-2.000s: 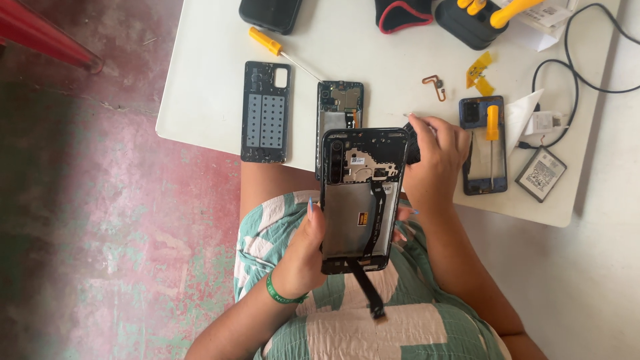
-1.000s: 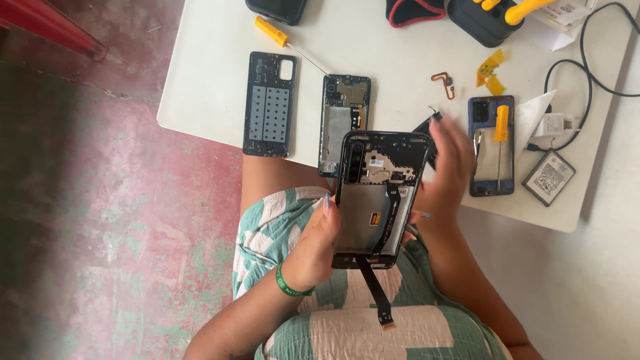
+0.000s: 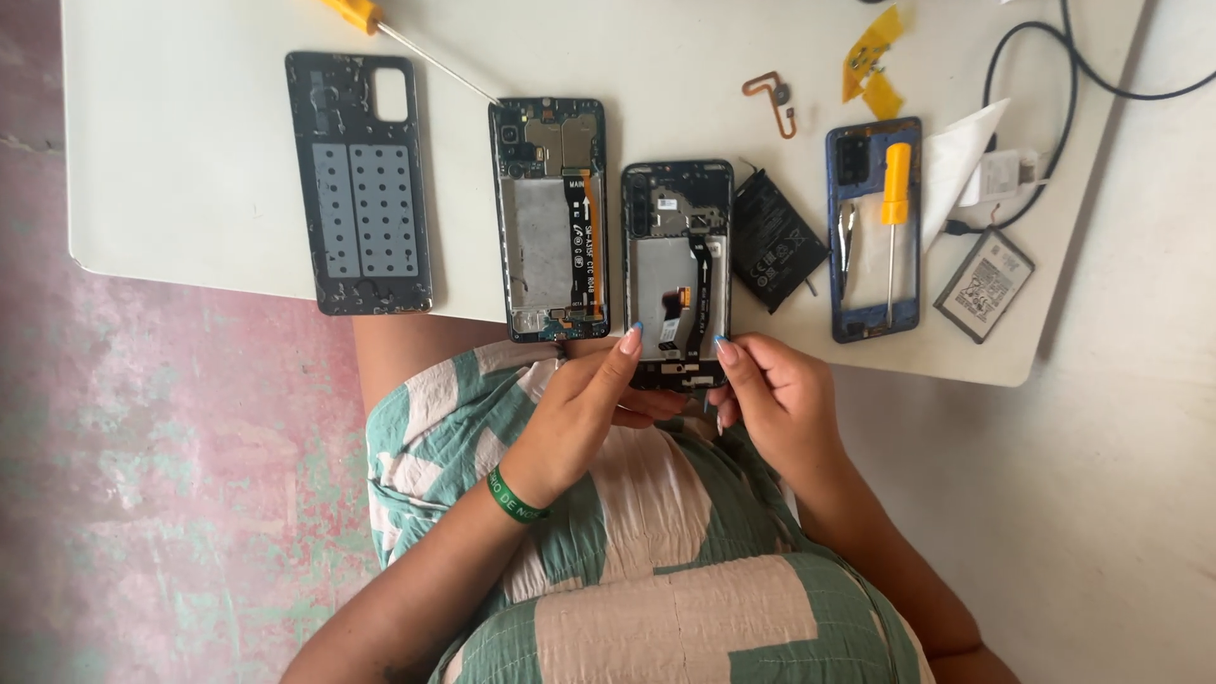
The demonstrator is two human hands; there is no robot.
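Observation:
Both of my hands hold an opened smartphone [image 3: 651, 285] by its lower end at the table's near edge, its inside facing up. My left hand [image 3: 579, 408] has its thumb on the lower left side; my right hand [image 3: 779, 399] grips the lower right corner. A black ribbon cable [image 3: 701, 285] runs down inside the frame. Against the phone's right side lies a black phone battery [image 3: 777, 242]. Just to the left rests another opened smartphone [image 3: 540, 228], with the tip of a yellow-handled screwdriver [image 3: 356, 11] at its top left corner.
A phone back cover [image 3: 366, 209] lies left on the white table [image 3: 190, 171]. To the right are a small flex cable [image 3: 781, 104], yellow film pieces [image 3: 869, 57], a blue phone frame [image 3: 841, 323] under a second screwdriver [image 3: 896, 185] and tweezers [image 3: 845, 237], a silver battery [image 3: 986, 285], a charger [image 3: 1007, 176] and its black cable [image 3: 1072, 114].
The black battery, at my right hand before, now lies on the table. My right hand has come down to the phone's lower corner. The cable that hung below the phone no longer hangs there.

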